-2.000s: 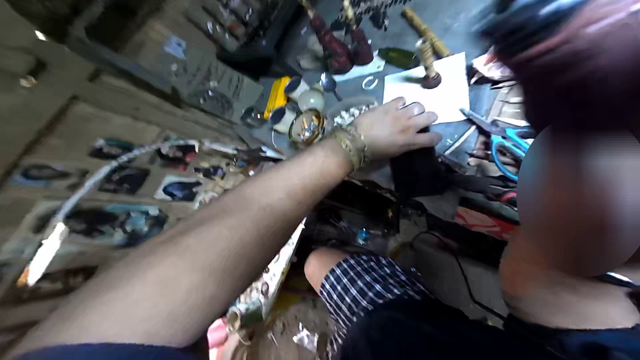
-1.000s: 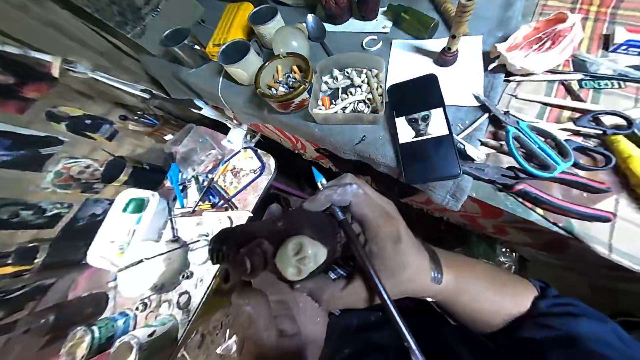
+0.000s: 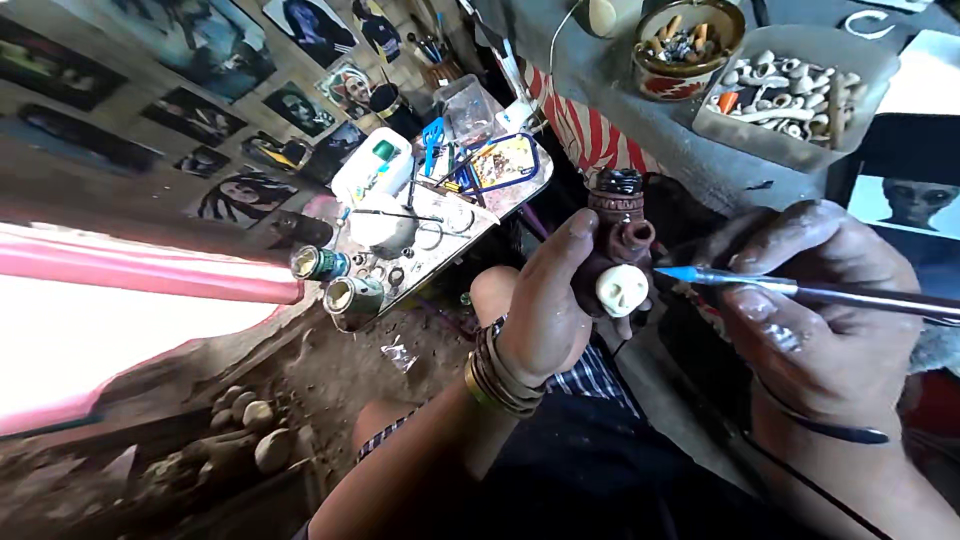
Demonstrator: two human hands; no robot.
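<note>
My left hand [image 3: 546, 304] holds a dark brown bottle-shaped piece [image 3: 616, 217], upright, with a ringed black neck and a short side spout. A cream skull face [image 3: 622, 290] sits low on its front. From the right, my right hand [image 3: 817, 300] grips a slim tool [image 3: 757, 283] with a blue tip and a metal ferrule. Its tip points left, close beside the piece, above and right of the skull; whether it touches cannot be told. A phone [image 3: 904, 202] showing an alien-like head lies behind my right hand, partly hidden by it.
On the grey table stand a plastic tub [image 3: 806, 139] of small pale pieces and a bowl [image 3: 690, 45] of cigarette butts. A paint-stained side table [image 3: 442, 247] at the left carries tins, a white container and brushes. Pictures hang on the wall; rounded lumps [image 3: 259, 415] lie on the ground.
The view has swung left. Two seconds ago one hand reached over the table by the white paper; now both are drawn back. The tool's blue tip, pointing up a second ago, now points left toward the piece.
</note>
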